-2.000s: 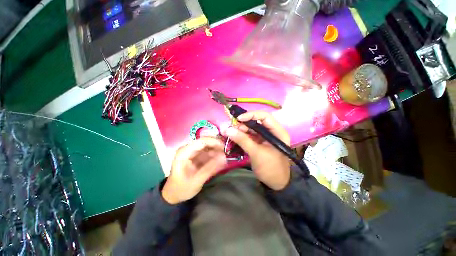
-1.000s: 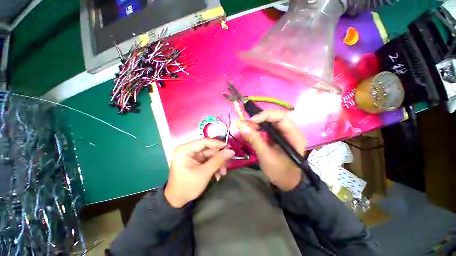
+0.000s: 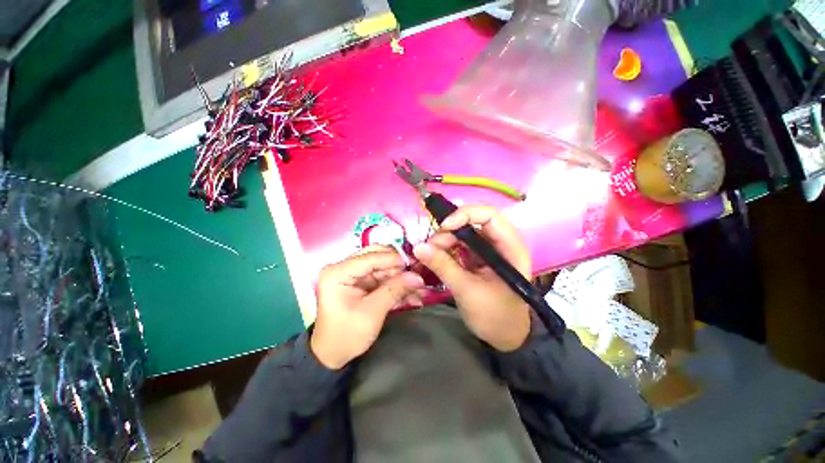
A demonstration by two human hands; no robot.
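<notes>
The green ring PCB (image 3: pixel 369 224) lies on the pink-red sheet just beyond my left fingertips. My left hand (image 3: pixel 360 294) pinches a thin wire lead (image 3: pixel 403 256) beside the ring. My right hand (image 3: pixel 479 271) holds the black soldering iron (image 3: pixel 493 258) like a pen, its tip end pointing up and left. My right thumb and fingertips also meet near the wires. Cutters with yellow-green handles (image 3: pixel 479 183) lie just behind, partly hidden by the iron. The exact wire ends are blurred and partly covered by fingers.
A pile of wire leads (image 3: pixel 249 136) lies at upper left, before a framed panel (image 3: pixel 262 54). A clear fume hood (image 3: pixel 534 86), orange piece (image 3: pixel 627 64), tip-cleaning pot (image 3: pixel 680 166) and black stand (image 3: pixel 724 113) are at right. A wired bundle in plastic (image 3: pixel 63 316) is far left.
My two hands have come closer together, fingertips now nearly meeting by the ring. The iron has shifted slightly with my right hand. The whole view has moved a little.
</notes>
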